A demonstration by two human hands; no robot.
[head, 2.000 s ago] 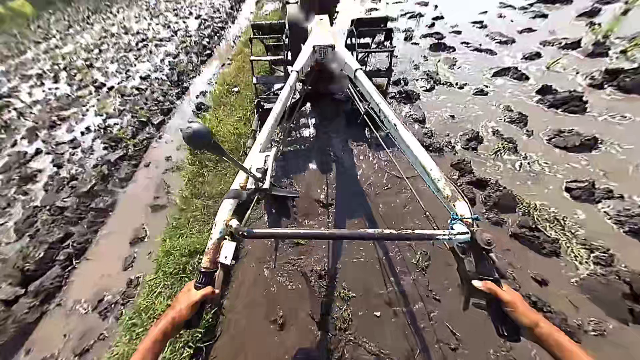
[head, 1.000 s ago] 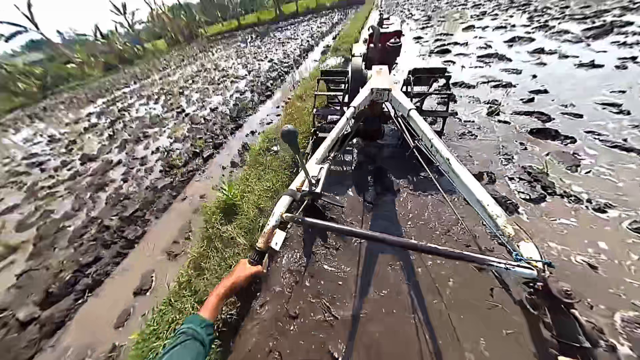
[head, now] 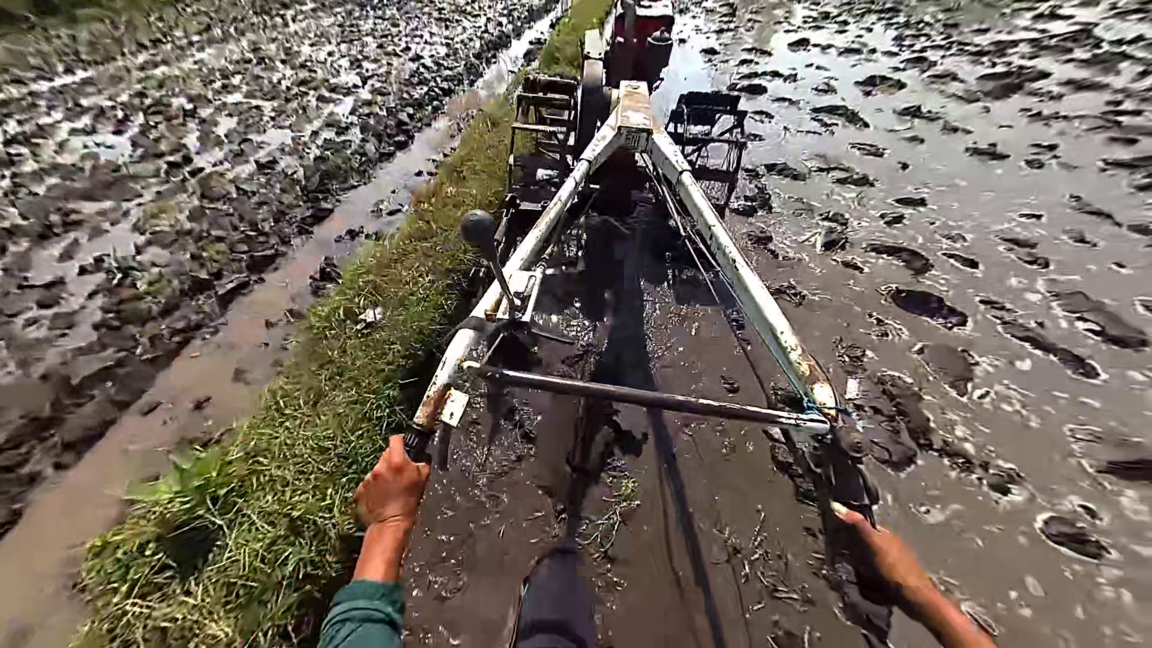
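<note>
My left hand (head: 392, 484) is closed around the black grip (head: 418, 443) at the end of the left handlebar (head: 461, 355) of a walking tractor. At the right handlebar (head: 751, 279), my right hand (head: 877, 547) is on the dark grip (head: 846, 499), its thumb showing on top and its fingers largely hidden. A rusty crossbar (head: 639, 394) joins the two white, worn handlebars. A lever with a round black knob (head: 478, 229) rises from the left bar. Ahead are the reddish engine body (head: 641, 40) and cage wheels (head: 706, 135) on both sides.
A grassy bund (head: 360, 342) runs along the left of the tractor, with a muddy water channel (head: 225, 378) beyond it and clodded wet soil (head: 180, 180) farther left. Flooded mud with scattered clods (head: 927, 306) lies to the right. My leg (head: 556, 598) shows between the handlebars.
The view has tilted down since a second ago. My right hand, out of sight then, shows at the right grip. My left hand stays on its grip.
</note>
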